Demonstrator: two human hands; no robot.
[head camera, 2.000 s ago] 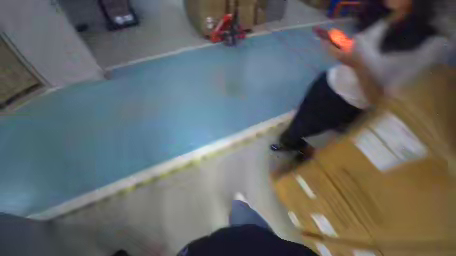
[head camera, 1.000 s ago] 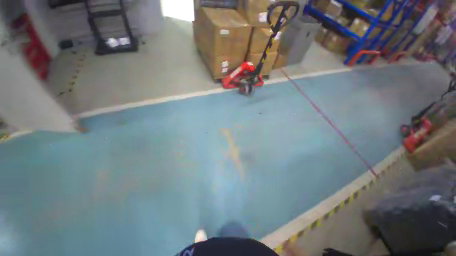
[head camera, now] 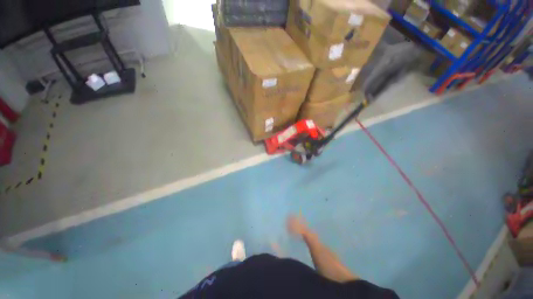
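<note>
My right hand [head camera: 297, 224] is low in the middle of the view, in front of my body, over the blue floor. It is blurred. No held object shows, and I cannot tell if its fingers are open or closed. My left hand is not in view. Ahead stands a red pallet jack [head camera: 286, 136] with a dark handle slanting up to the right. It is at the foot of stacked brown cartons [head camera: 280, 73] with white labels.
A black wheeled stand [head camera: 105, 87] with white papers on its base is at the upper left. Blue racks [head camera: 461, 52] with cartons are at the upper right. Another red jack [head camera: 519, 216] is cut off by the right edge. My shoe [head camera: 238, 250] shows below.
The cartons, pallet jack and stand appear larger and nearer. My right hand has come into view. The person and large carton stack at right, seen two seconds ago, are gone from view.
</note>
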